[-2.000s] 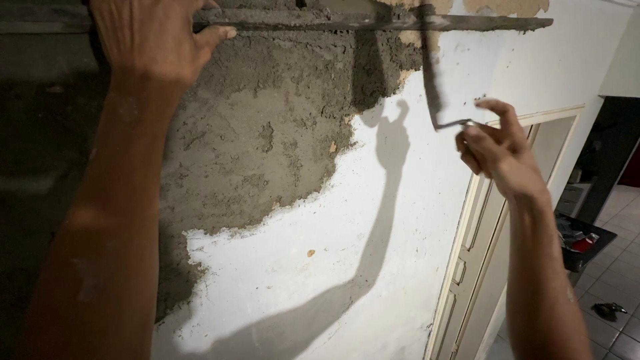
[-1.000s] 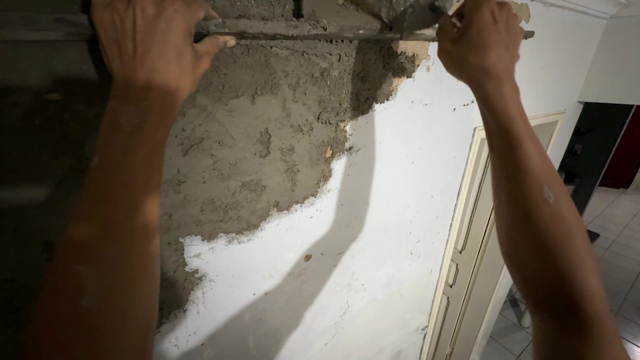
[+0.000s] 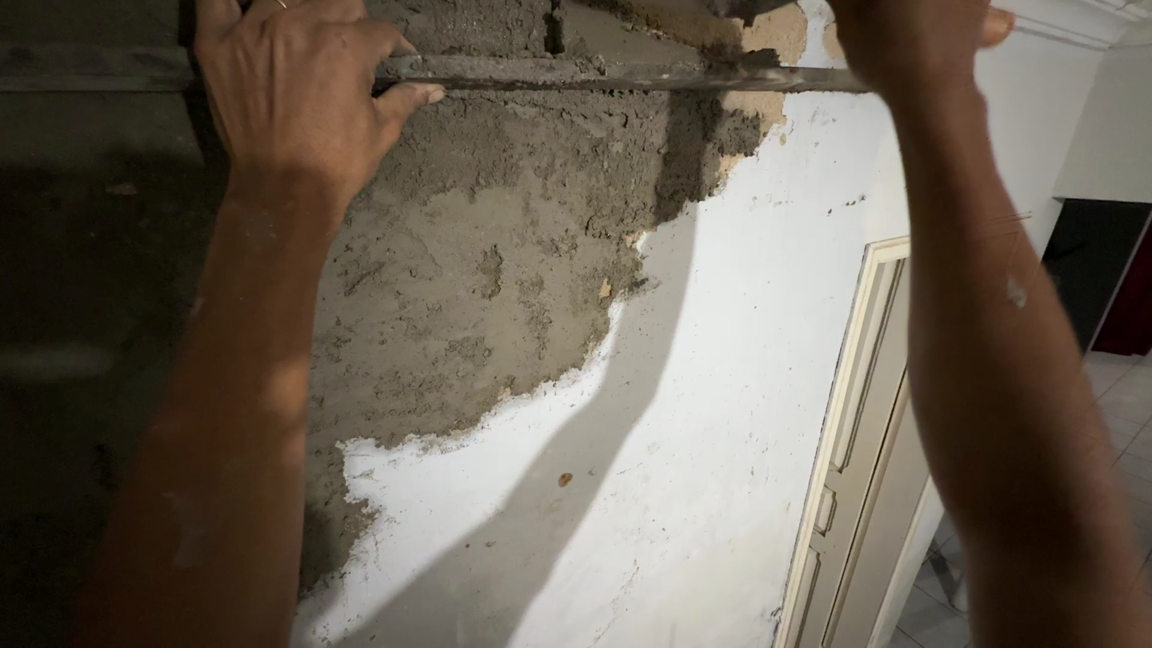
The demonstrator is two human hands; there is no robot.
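A long straight bar (image 3: 576, 72) lies level across the upper part of the wall, against wet grey mortar (image 3: 468, 297). My left hand (image 3: 292, 90) grips it, with the thumb below its lower edge. At the top right, partly cut off by the view's edge, my right hand (image 3: 918, 40) is closed around the handle of a trowel, just above the bar's right end. Only a dark bit of the trowel's blade (image 3: 747, 7) shows at the top edge. Below the bar the mortar ends in a ragged border against white painted wall (image 3: 738, 360).
A cream panelled door with its frame (image 3: 855, 432) stands at the right, partly behind my right forearm. Moulding (image 3: 1080, 22) runs along the top right. Floor tiles (image 3: 1116, 396) and a dark opening (image 3: 1084, 261) show at the far right. Shadow covers the mortared wall at the left.
My right hand, low and right of the bar two seconds ago with the trowel hanging in view, has risen to the bar's right end. My left hand has stayed on the bar.
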